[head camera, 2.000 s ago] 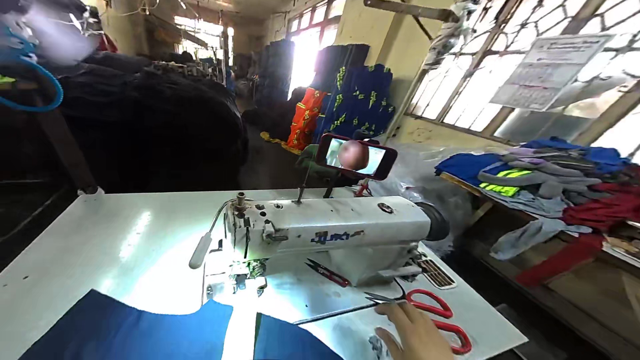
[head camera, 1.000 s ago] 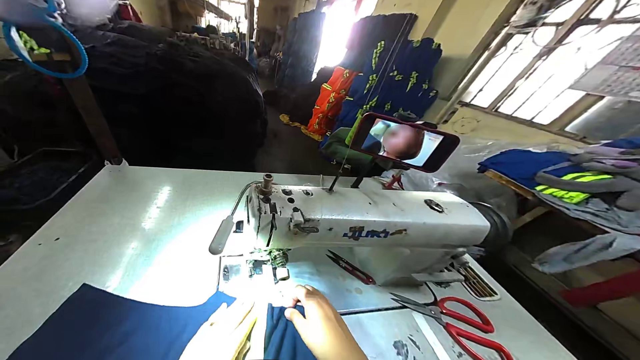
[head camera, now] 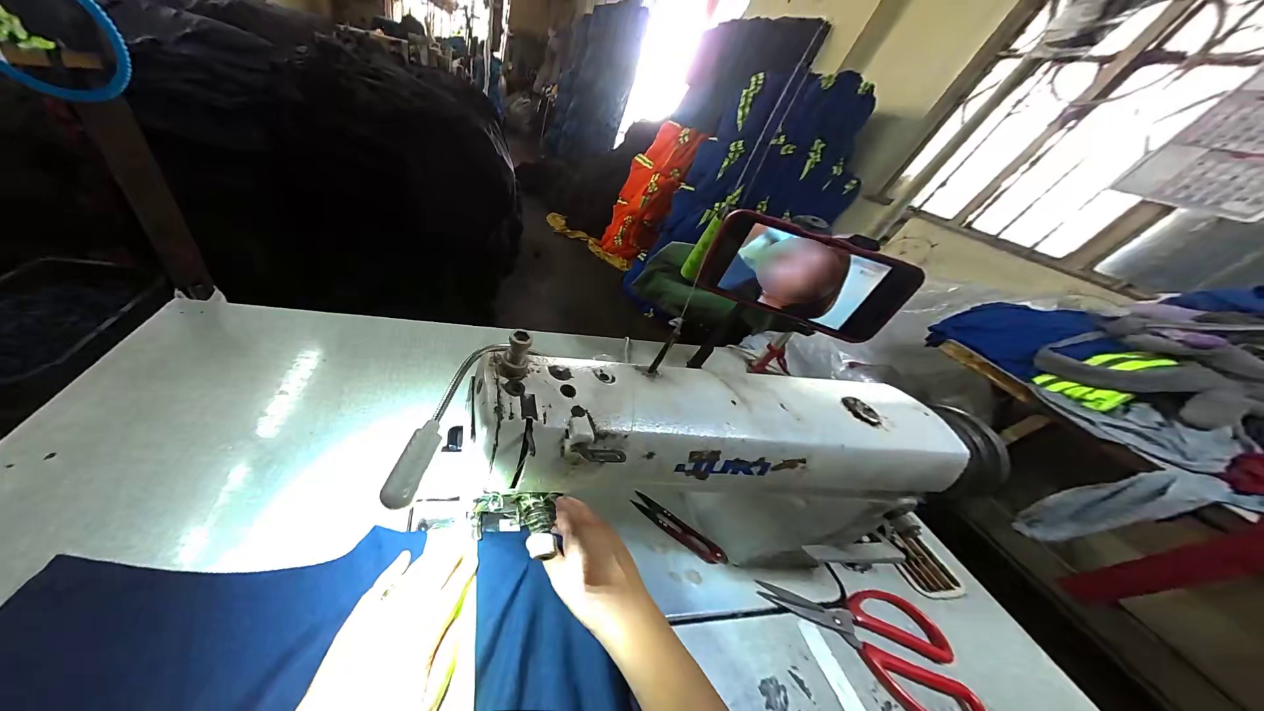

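Note:
A white Juki sewing machine [head camera: 721,425] stands on a pale table, its lamp lighting the needle area. Navy fabric [head camera: 188,622] lies to the left, and another navy piece [head camera: 533,632] runs up to the presser foot, with a yellow-and-white strip [head camera: 454,622] between them. My right hand [head camera: 588,563] is at the right of the presser foot, fingertips by the foot mechanism; whether it grips anything is unclear. My left hand [head camera: 370,632], washed out by glare, rests over the fabric left of the strip, its fingers hard to make out.
Red-handled scissors [head camera: 859,632] and thread snips [head camera: 679,528] lie right of my right hand. A phone [head camera: 810,276] is mounted behind the machine. Dark bundles [head camera: 326,168] rise beyond the table [head camera: 247,346]. Folded garments [head camera: 1116,365] are piled at the right, on a wooden rack.
My right hand has moved from beside the scissors to the fabric, then up to the presser foot. The navy fabric now reaches the needle area. The view has shifted closer to the machine.

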